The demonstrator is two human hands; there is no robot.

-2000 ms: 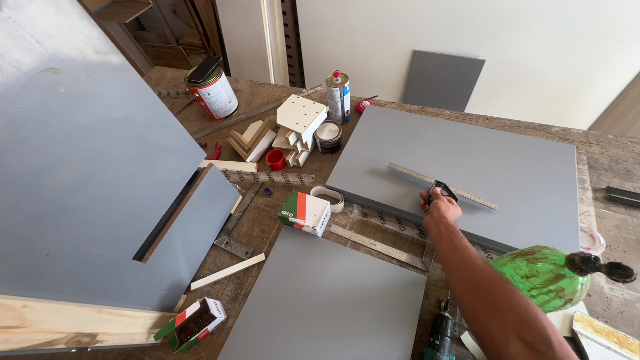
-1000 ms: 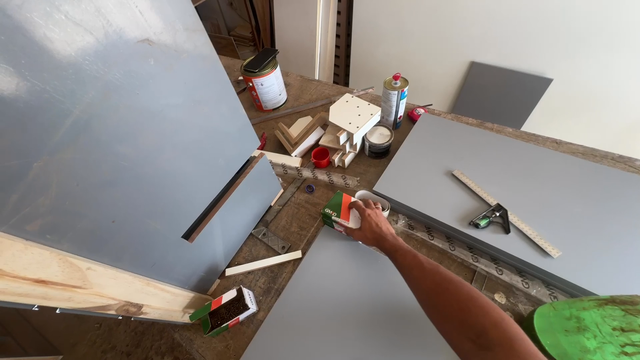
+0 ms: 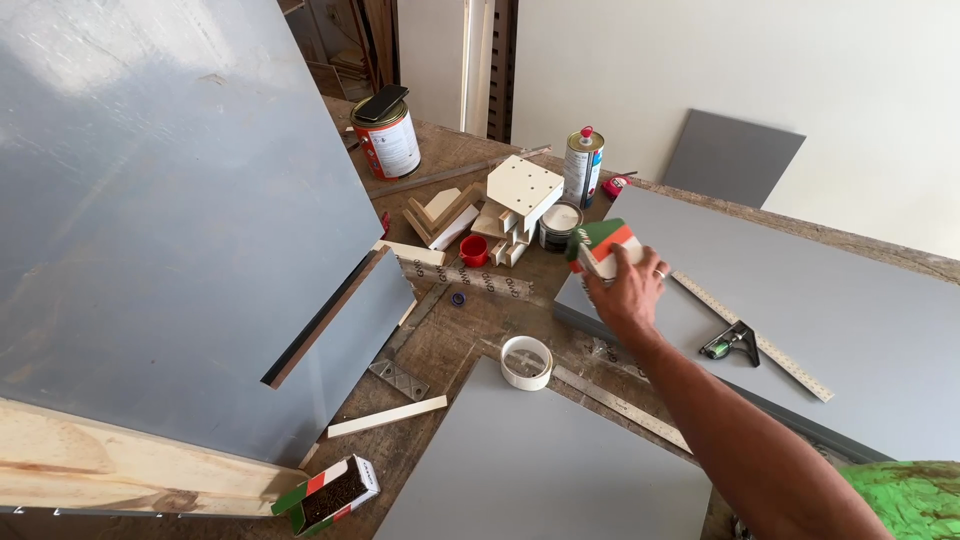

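Observation:
My right hand grips a green, white and red cardboard box, held over the near left corner of the large grey panel. On that panel lies a combination square with its ruler. A roll of white edge tape stands at the corner of the lower grey panel. At lower left an open box of screws lies beside a pale wooden strip. My left hand is out of view.
A tall grey panel rises at the left. Behind the box stand a small can, a solvent can, a red cup, wooden offcuts and a large paint can. A steel ruler lies between the two grey panels.
My right hand left the combination square on the panel, then took hold of the cardboard box beside the tape roll and has lifted it away, up and to the right.

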